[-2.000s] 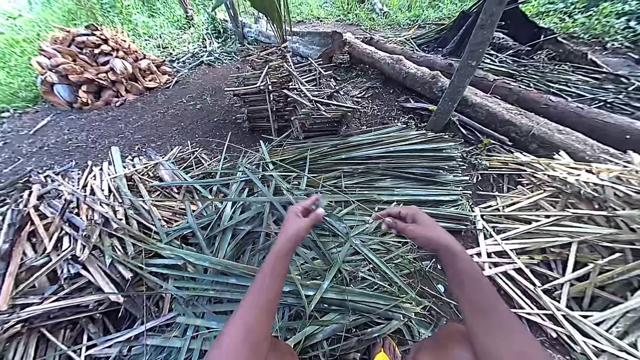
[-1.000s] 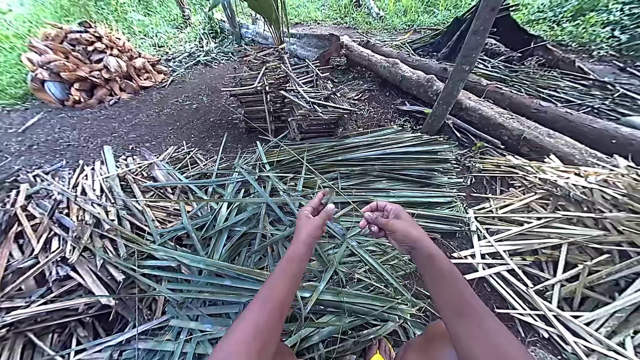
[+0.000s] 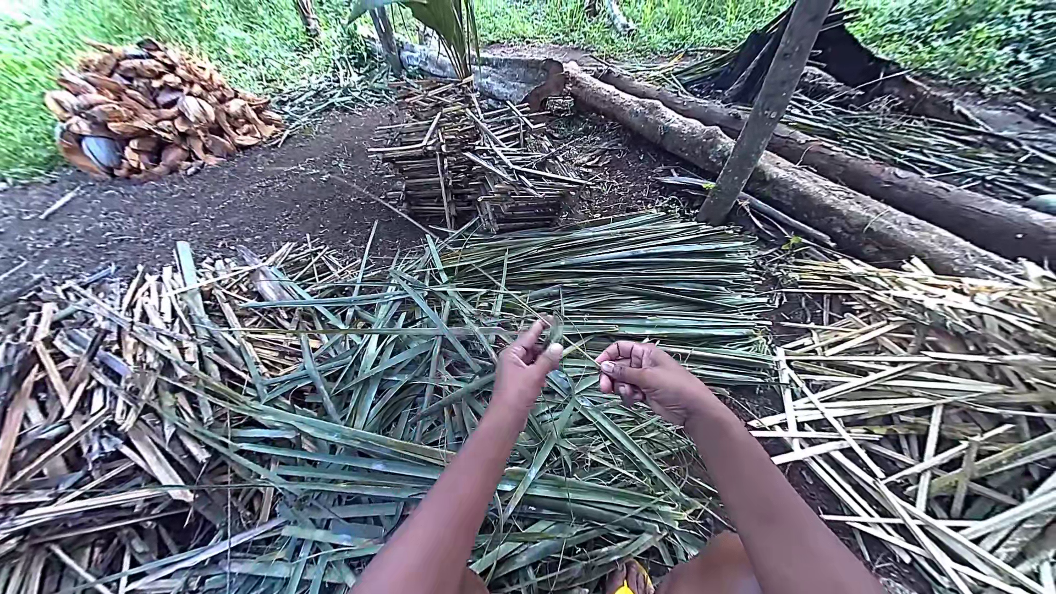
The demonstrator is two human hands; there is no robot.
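My left hand (image 3: 528, 359) is raised over a loose heap of long green palm leaf strips (image 3: 404, 462), with a thin green fibre or strip pinched at its thumb and fingertips. To its right, my right hand (image 3: 648, 379) has curled fingers closed on what looks like the other end of a thin strip (image 3: 580, 355). The hands are apart, palms inward. Beyond them lies a neater bundle of green leaf strips (image 3: 619, 272), laid roughly parallel. Fine detail at the fingertips is blurred.
Dry split strips lie in piles at the left (image 3: 91, 412) and right (image 3: 949, 379). Stacked sticks (image 3: 462, 165) stand behind the green bundle, near a leaning post (image 3: 763, 115) and long logs (image 3: 825, 198). A coconut husk heap (image 3: 157, 115) sits at the back left.
Both hands stay over the green strips. My right hand's fingers have curled in more than two seconds ago.
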